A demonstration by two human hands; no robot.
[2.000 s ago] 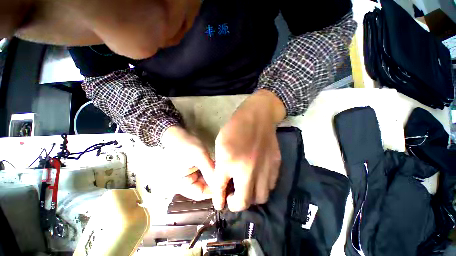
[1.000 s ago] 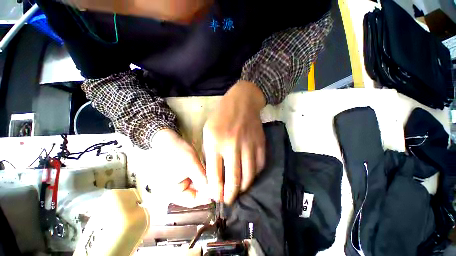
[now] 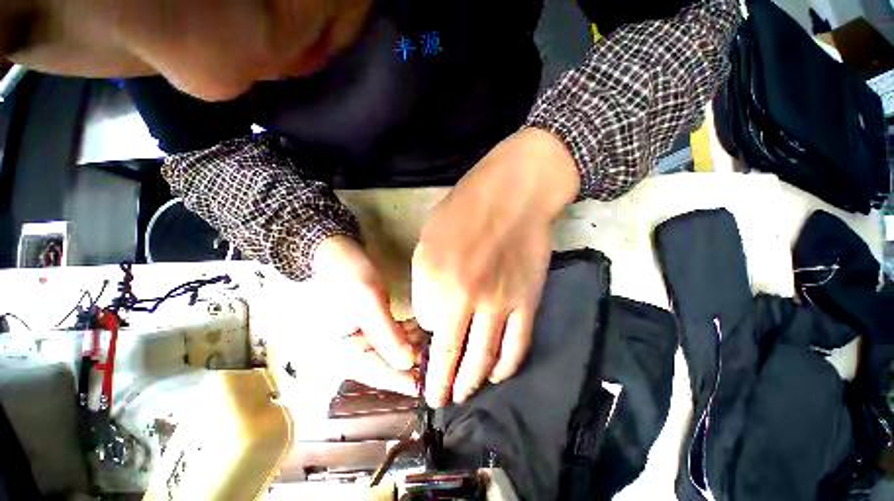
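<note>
A black fabric panel point(image 3: 534, 391) lies under and beside my left hand, with its edge at the dark presser foot area point(image 3: 428, 440). My left hand point(image 3: 490, 279), on the picture's right side, lies back up with its fingertips on the panel edge; its thumb is hidden. My right hand point(image 3: 363, 303), on the picture's left side, pinches the same edge by the presser foot and looks overexposed. A white label point(image 3: 613, 391) shows only partly beside a fold. The needle tip cannot be made out.
The cream machine head point(image 3: 225, 431) is at the bottom left, with a red part point(image 3: 106, 357) beside it. Brownish metal plates point(image 3: 368, 431) lie left of the needle area. Loose black pieces point(image 3: 784, 391) with pale zipper lines lie right. Stacked black panels point(image 3: 809, 108) are at top right.
My left hand has shifted right and turned, its sleeve moving up and right. The panel's folded edge has shifted right and now covers most of the label. The head at the top has come lower.
</note>
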